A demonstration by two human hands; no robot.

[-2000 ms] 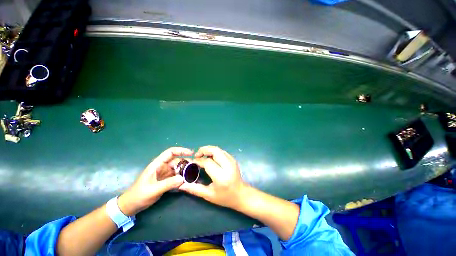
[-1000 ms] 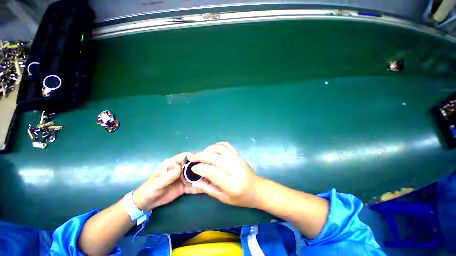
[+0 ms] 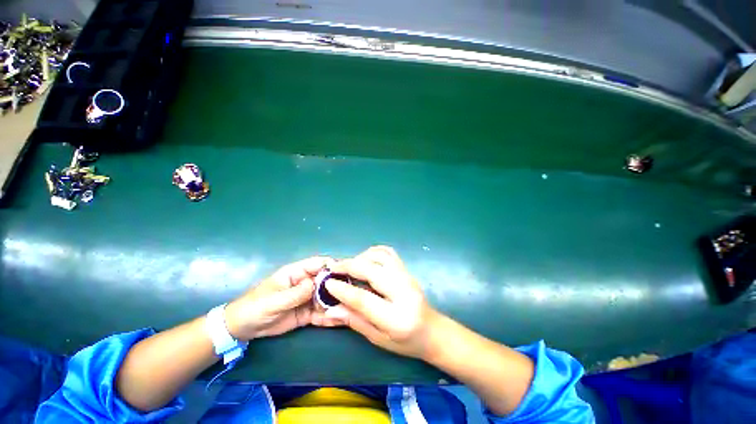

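A small round electronic module [image 3: 325,295] with a dark face and a pale rim is held between both hands, just above the near part of the green bench. My left hand [image 3: 278,303] grips it from the left side; the wrist wears a pale blue-white strap. My right hand [image 3: 388,305] holds it from the right, with fingers over the dark face. The fingers hide part of the rim and the module's back.
Green bench [image 3: 464,207]. At left lie a copper-and-silver unit [image 3: 191,182], a cluster of sub-assemblies [image 3: 75,180], a black compartment tray [image 3: 153,91] holding a round unit [image 3: 106,104], and a gold-silver heap [image 3: 29,58]. At right are another unit [image 3: 637,163] and a black parts box [image 3: 729,265].
Since two seconds ago, my right fingers have moved over the module's dark face, which was more exposed. The camera view has shifted, moving the surroundings in the picture.
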